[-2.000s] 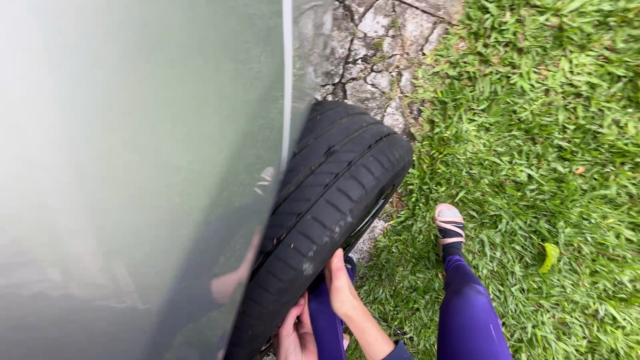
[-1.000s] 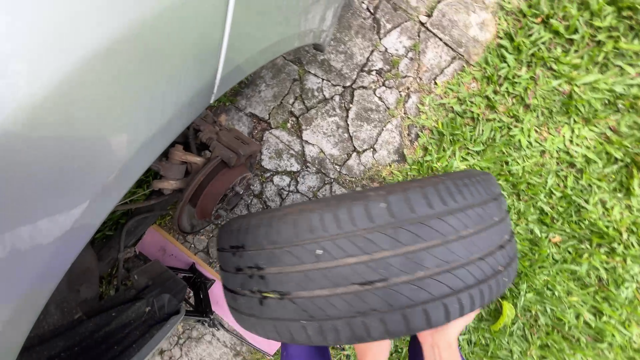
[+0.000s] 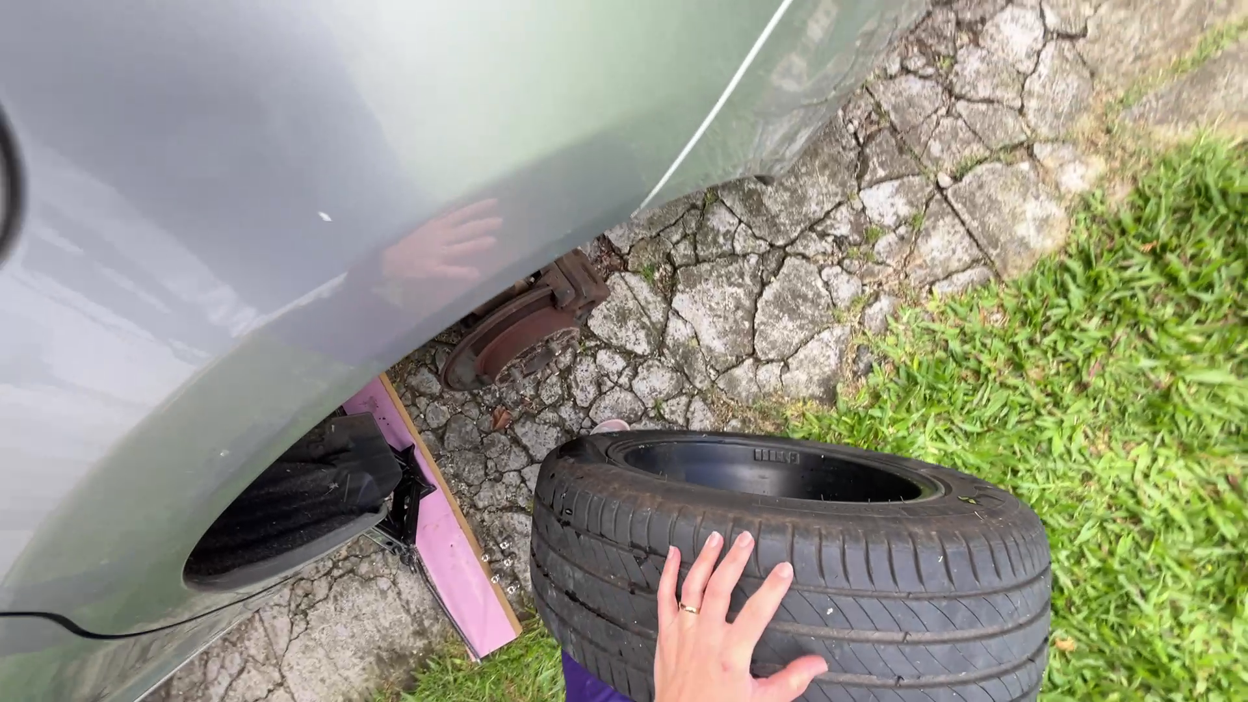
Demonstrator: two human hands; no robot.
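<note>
A car wheel with a black tyre [image 3: 858, 575] stands tilted at the lower middle, the hollow inner side of its rim [image 3: 780, 473] facing up. My left hand [image 3: 717, 624] lies on the tread with its fingers spread, a ring on one of them. My right hand is not in view. Left of and beyond the wheel, the rusty brake disc and caliper [image 3: 531, 327] show under the edge of the silver car body [image 3: 409, 195]. A black jack [image 3: 402, 502] stands against a pink board [image 3: 453, 556] beneath the car.
Cracked stone paving [image 3: 721, 302] runs under and beside the car. Grass [image 3: 1150, 390] borders it on the right. A bit of purple clothing [image 3: 590, 678] shows below the wheel. The car's lower edge slants across the upper left and middle.
The wheel has come away from the car and tipped, so that its inner rim shows. My left hand now rests on the tread; two seconds ago both hands were at the wheel's lower side.
</note>
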